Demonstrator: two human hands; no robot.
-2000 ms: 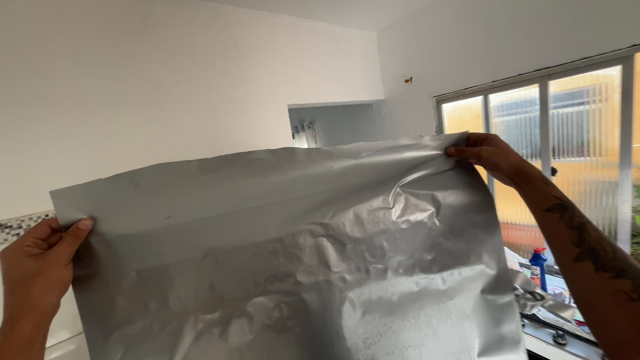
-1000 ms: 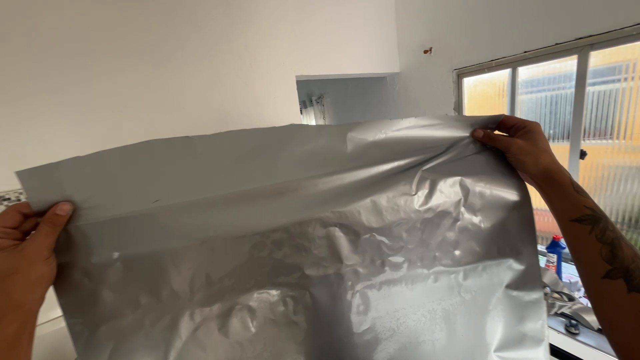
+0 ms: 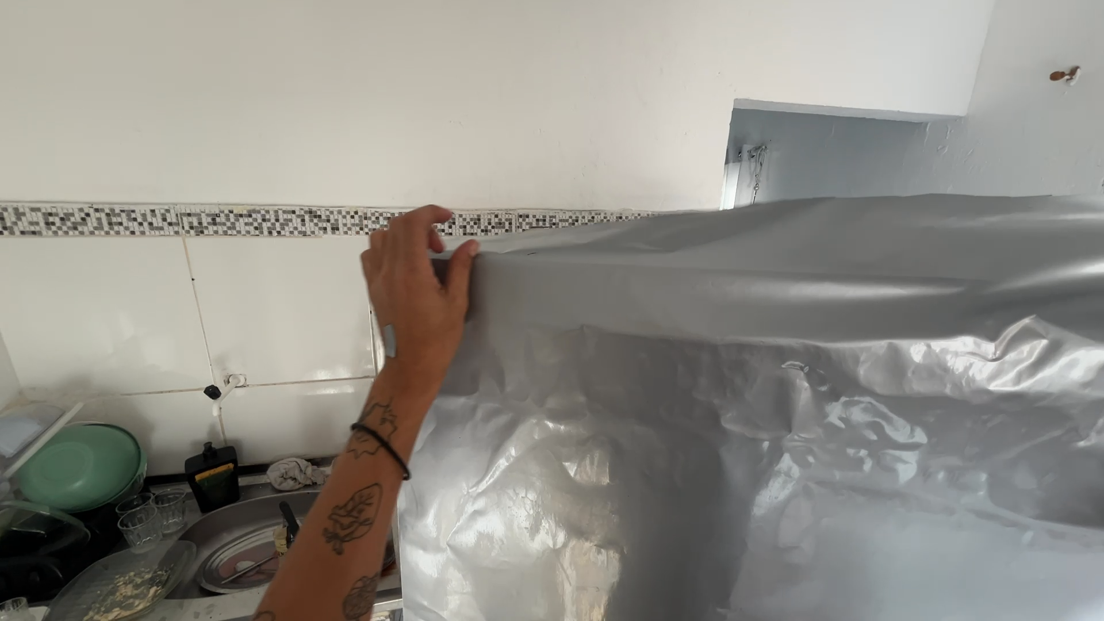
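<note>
A large, creased silver-grey plastic sheet [image 3: 673,414] fills the right and centre of the head view, shiny in its lower part. My left hand [image 3: 418,285] is at the sheet's upper left corner, thumb on the near face and fingers curled over the top edge. A small grey piece [image 3: 390,340] sticks to the side of that hand near the wrist, and a dark band [image 3: 379,448] circles the forearm. My right hand lies outside the view, and so does the right end of the sheet.
At the lower left are a steel sink [image 3: 250,552], a green bowl [image 3: 82,466], clear glasses [image 3: 151,517], a dark bottle [image 3: 212,479] and a glass dish [image 3: 125,591] with food bits. A tap [image 3: 226,392] is on the tiled wall. A wall opening [image 3: 828,159] shows behind the sheet.
The view has swung left, bringing in the sink and taking my right hand and the window out of sight. The fingers of my left hand now reach over the sheet's top edge.
</note>
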